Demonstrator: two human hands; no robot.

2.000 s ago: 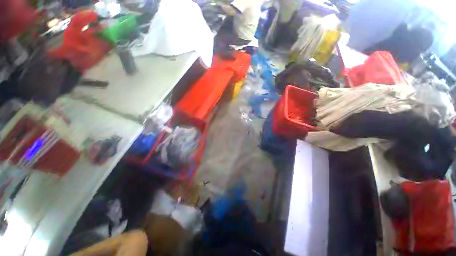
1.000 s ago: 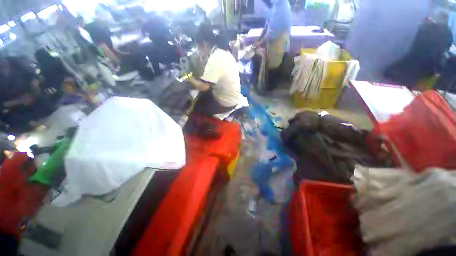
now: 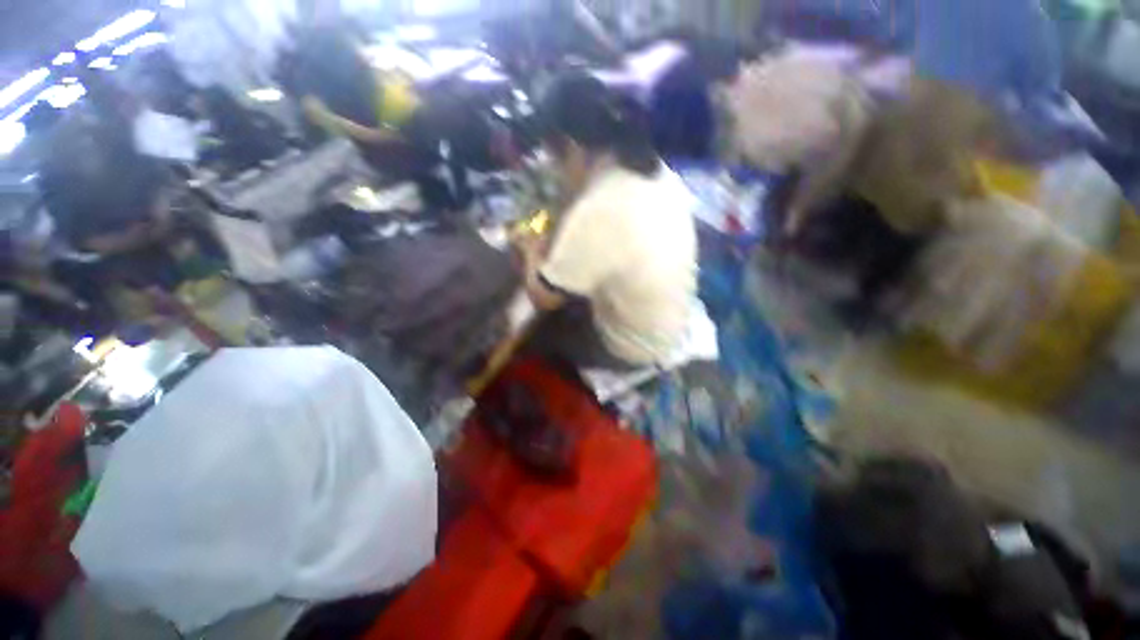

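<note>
Neither of my hands is in the picture. Nearest in front of me, a white cloth (image 3: 269,481) is draped over something at the lower left, on the end of a pale table. To its right stands a row of bright red boxes or covered seats (image 3: 556,500), with a small dark cloth (image 3: 531,419) on top. A dark cloth heap (image 3: 919,550) lies at the lower right, with a small white patch on it. The picture is blurred.
A person in a cream shirt (image 3: 631,256) sits ahead at a machine with dark cloth. Another person (image 3: 813,119) bends at the upper right, near a yellow bin (image 3: 988,356) with pale cloth. Blue sheeting (image 3: 775,438) lies along the aisle floor. More workers sit at the upper left.
The view has moved forward along the aisle. The seated person looks larger, the red crates at right have left the picture, and a bending person now shows. The arm seen earliest at lower left is gone.
</note>
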